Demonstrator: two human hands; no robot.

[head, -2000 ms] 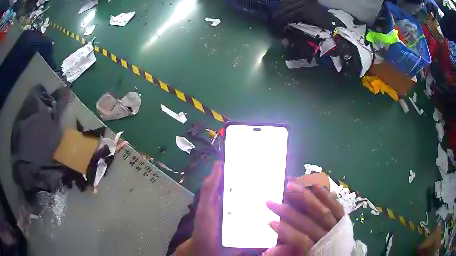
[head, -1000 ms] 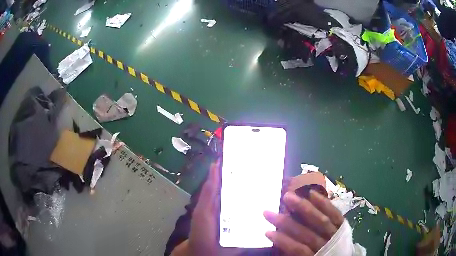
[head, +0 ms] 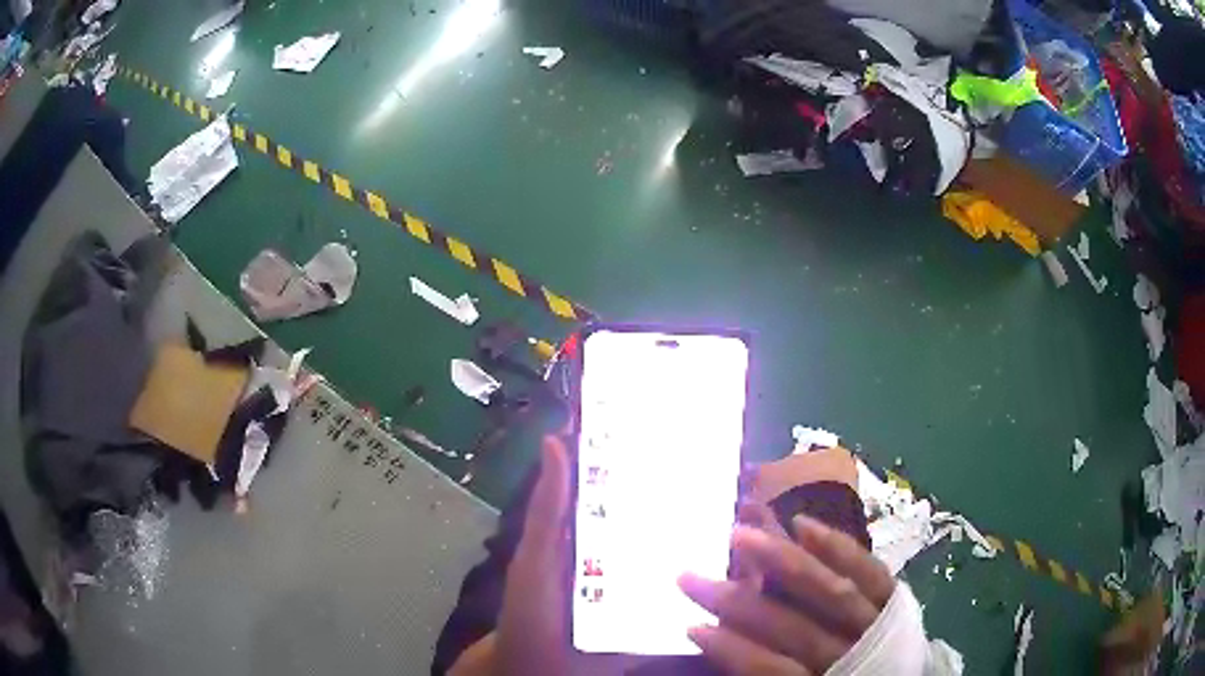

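Observation:
A smartphone (head: 658, 489) with a glaring white screen and dark edge is upright in the lower middle of the view. Small marks show down the left side of its screen. My left hand (head: 535, 581) holds it, with the thumb along its left edge; the other fingers are hidden behind it. My right hand (head: 800, 601) is at the lower right of the phone, fingers spread and slightly bent, one fingertip over the screen. A white wrap (head: 892, 644) is round the right wrist.
A grey-topped table (head: 330, 555) at left bears a grey fabric bundle (head: 86, 370), a tan cardboard square (head: 189, 400) and a clear plastic bag (head: 130, 548). Yellow-black tape (head: 416, 227) crosses the green floor among scraps. Dark fabrics and a blue crate (head: 1064, 132) are at upper right.
Marks now show further up the phone's screen. My right fingers have shifted slightly left and down over the phone. The phone and background have moved slightly left in view.

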